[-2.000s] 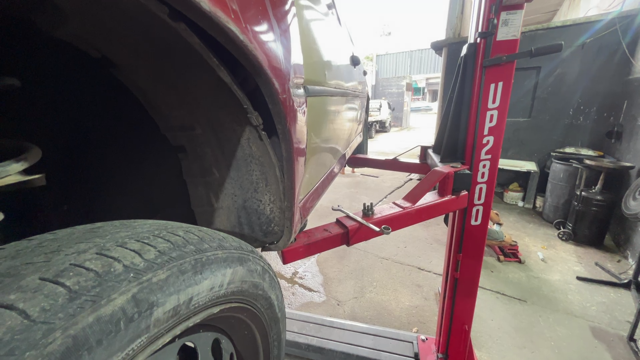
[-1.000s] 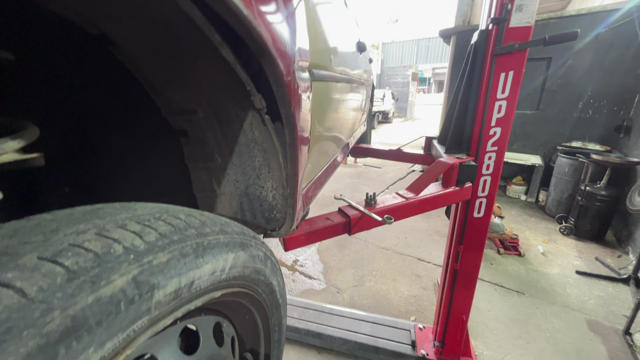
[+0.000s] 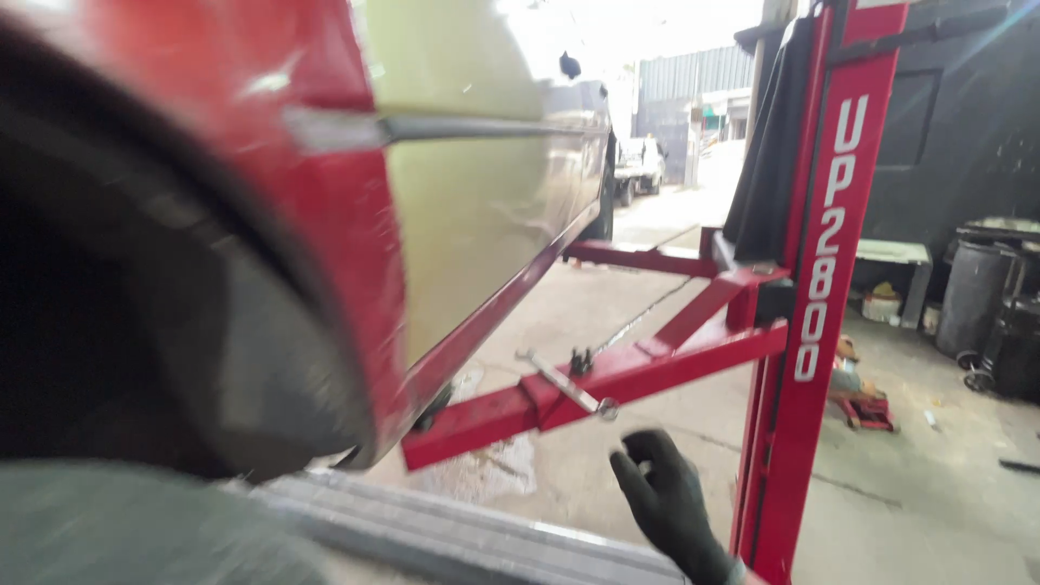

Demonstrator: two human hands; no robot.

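Note:
My right hand point(image 3: 666, 496), in a black glove, is below and to the right of a combination wrench point(image 3: 569, 387). Its fingers are curled with a gap between thumb and forefinger, and nothing shows in it. The wrench lies across the red lift arm point(image 3: 487, 410), beside several small dark metal pieces point(image 3: 581, 361) that stand on the arm. My left hand is not in view. At the left is a raised car with a red fender point(image 3: 325, 211) and a yellowish door point(image 3: 463, 203). The tire point(image 3: 122, 528) at the lower left is blurred.
The red lift post point(image 3: 821, 325) rises right of my hand. A grey ribbed base plate point(image 3: 455, 528) crosses the floor below the arm. Farther right are a red floor jack point(image 3: 868, 410), dark drums point(image 3: 971, 284) and a bench point(image 3: 894, 252). A white truck point(image 3: 642, 166) stands outside.
My right hand has come into view at the bottom, near the wrench. The wrench still lies on the lift arm. The view has shifted nearer the car's side.

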